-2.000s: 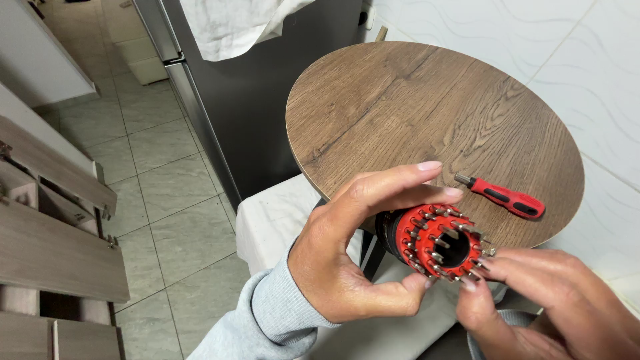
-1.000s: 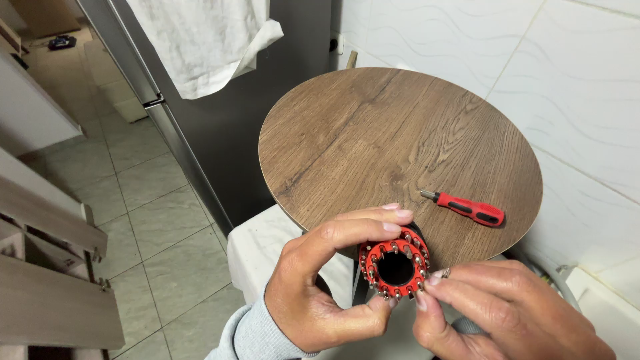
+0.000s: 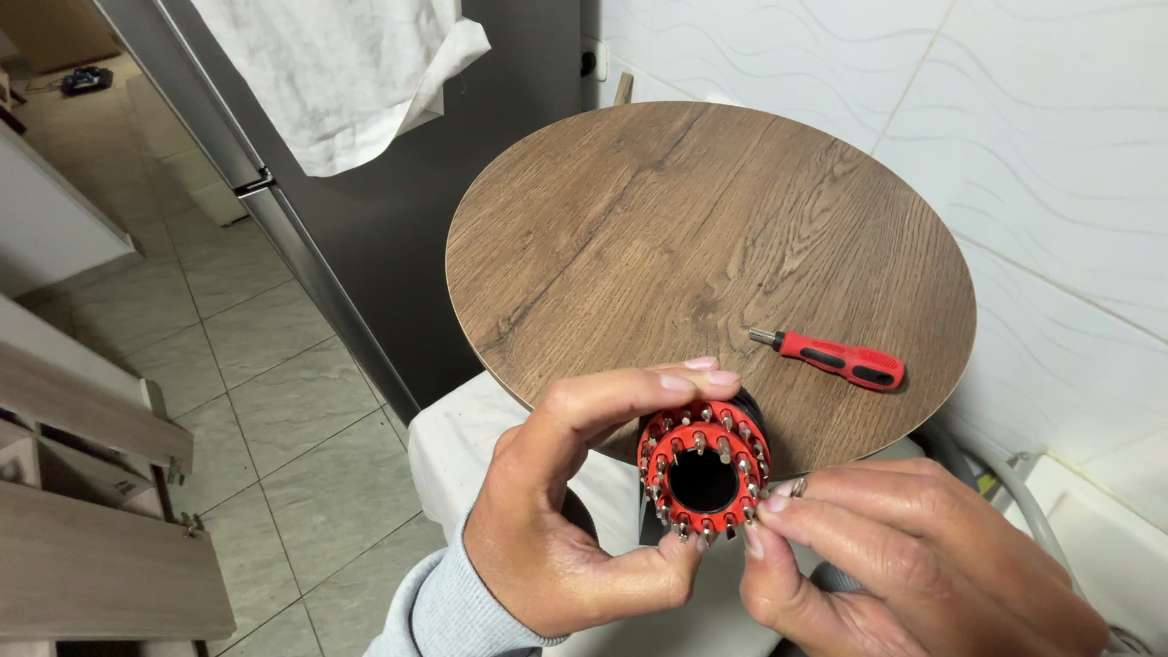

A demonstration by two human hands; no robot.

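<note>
My left hand (image 3: pixel 584 511) grips a round red and black screwdriver bit holder (image 3: pixel 703 467), its ringed face turned toward me. Metal bits stand in two rings around its dark central hole. At the holder's right edge, my right hand (image 3: pixel 894 547) pinches a small metal bit (image 3: pixel 797 488) between its fingers; the fingertips hide part of it. Beyond the hands, a red and black screwdriver handle (image 3: pixel 841 361) with a metal shaft lies on the round wooden table (image 3: pixel 712 228).
A dark refrigerator (image 3: pixel 411 192) with a white cloth (image 3: pixel 338 82) hanging on it stands at the left of the table. White wall tiles (image 3: pixel 1049 137) rise behind. Wooden drawer fronts (image 3: pixel 100 538) are at lower left, and a grey hose (image 3: pixel 1027 497) runs at right.
The bit holder's face has turned more squarely toward the camera since the oldest frame. Both hands stay at it. The view has shifted somewhat.
</note>
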